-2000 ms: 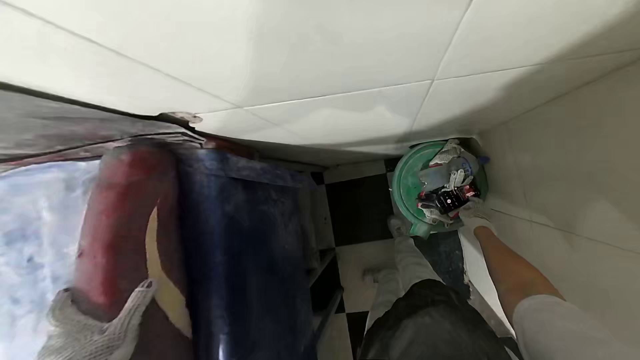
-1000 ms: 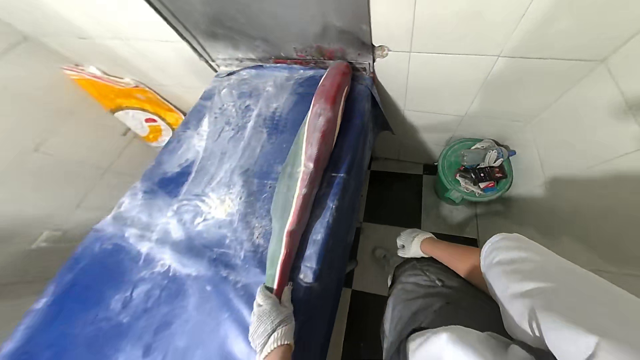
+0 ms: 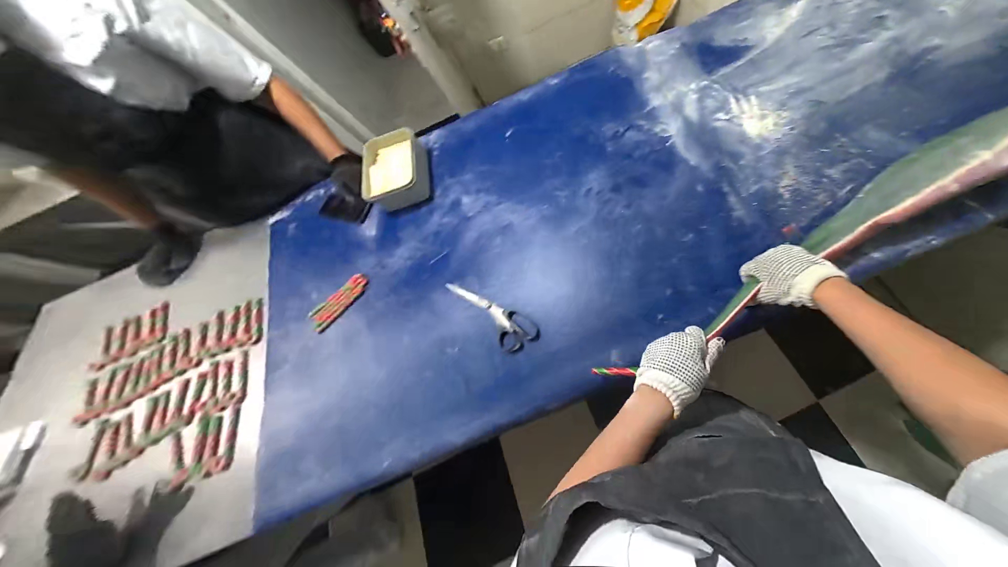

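Observation:
A long roll of red, white and green candy [image 3: 906, 189] lies along the right part of the blue work surface and tapers toward me. My right hand [image 3: 790, 276], in a dotted white knit glove, grips its narrowing part. Closer to its thin end, my left hand [image 3: 676, 365] in a matching glove is closed around the drawn-out strand, and a twisted red and green tip [image 3: 614, 371] sticks out to the left. Scissors with black handles [image 3: 498, 317] rest on the blue surface. Farther left lies a small bundle of striped candy sticks [image 3: 339, 302].
At the left, rows of striped candy pieces [image 3: 169, 378] cover part of a pale sheet [image 3: 236, 504]. A co-worker in black gloves [image 3: 169, 252] stands across the far left corner, one hand beside a tub of pale contents [image 3: 391, 169]. An orange and white bag [image 3: 644, 17] is behind the table.
The view has swung far left, bringing in the co-worker, scissors and candy rows. My right hand, earlier off the table, now holds the candy roll; my left hand is at its thin end.

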